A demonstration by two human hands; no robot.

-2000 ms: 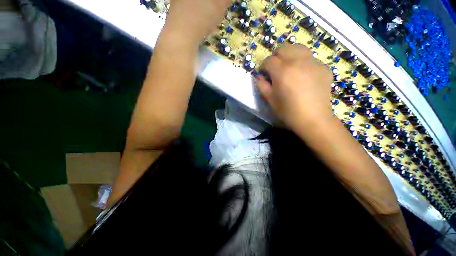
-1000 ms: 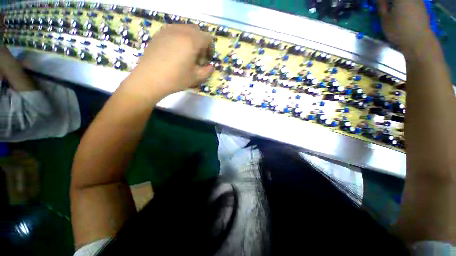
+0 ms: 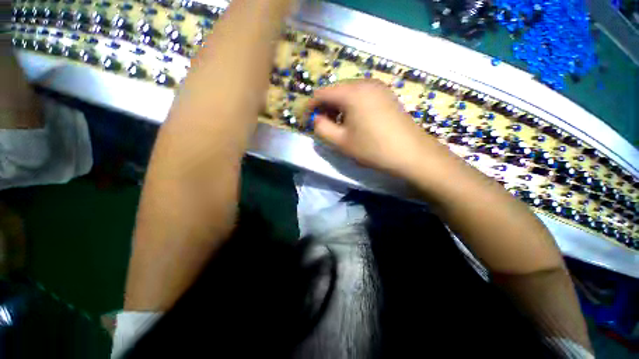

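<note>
My right hand (image 3: pixel 368 123) is over the near side of the circuit board panel (image 3: pixel 280 59), fingers curled, with a small blue component (image 3: pixel 314 118) at its fingertips. The hand hides part of the board beneath it. My left forearm crosses the board further left and runs out of the top edge, so my left hand is cut off. The board carries rows of dark cans with pale tops and small blue parts.
Silver conveyor rails run along the near side (image 3: pixel 280 146) and far side (image 3: pixel 420 48). Beyond the far rail, a blue component heap (image 3: pixel 553 42) and a black component heap (image 3: pixel 462 15) lie on the green mat (image 3: pixel 613 98). Another person's white sleeve (image 3: pixel 52 147) is at left.
My right hand has moved from the blue heap to the board. My left hand has moved from the board up past the top edge. The view has turned slightly.
</note>
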